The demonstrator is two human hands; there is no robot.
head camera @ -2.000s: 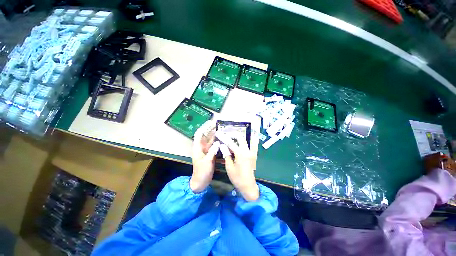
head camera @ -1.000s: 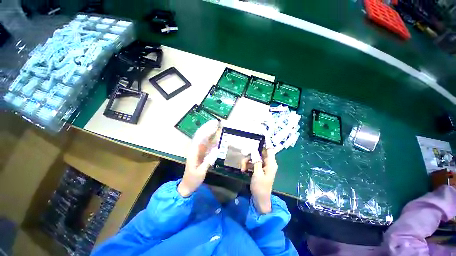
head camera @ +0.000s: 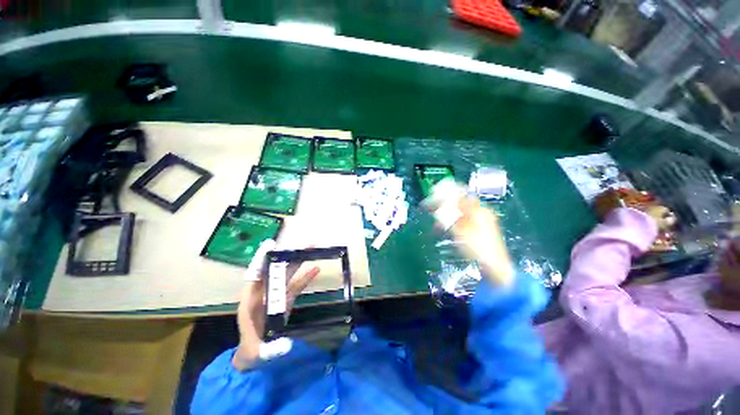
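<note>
My left hand [head camera: 258, 304], with white finger cots, holds a square black plastic frame [head camera: 346, 284] upright by its left side, over the board's front edge. A white strip [head camera: 277, 288] lies along the frame's left inner side. My right hand [head camera: 475, 231] is blurred and reaches out to the right, at the front of a green circuit board [head camera: 432, 174] on clear plastic. Its fingertips cover the board's lower part; whether they grip it I cannot tell. A silver-grey panel [head camera: 488, 183] lies just right of that board.
Several framed green boards [head camera: 271, 190] lie on the cream work board [head camera: 187, 235], beside a heap of white strips [head camera: 381, 207]. Loose black frames [head camera: 171, 182] and a heaped clear tray [head camera: 32, 162] are at left. A pink-sleeved person [head camera: 621, 267] works at right.
My right hand has left the frame and moved right to the board on the clear plastic. My left hand still holds the frame, now seen open-centred. The view has turned right.
</note>
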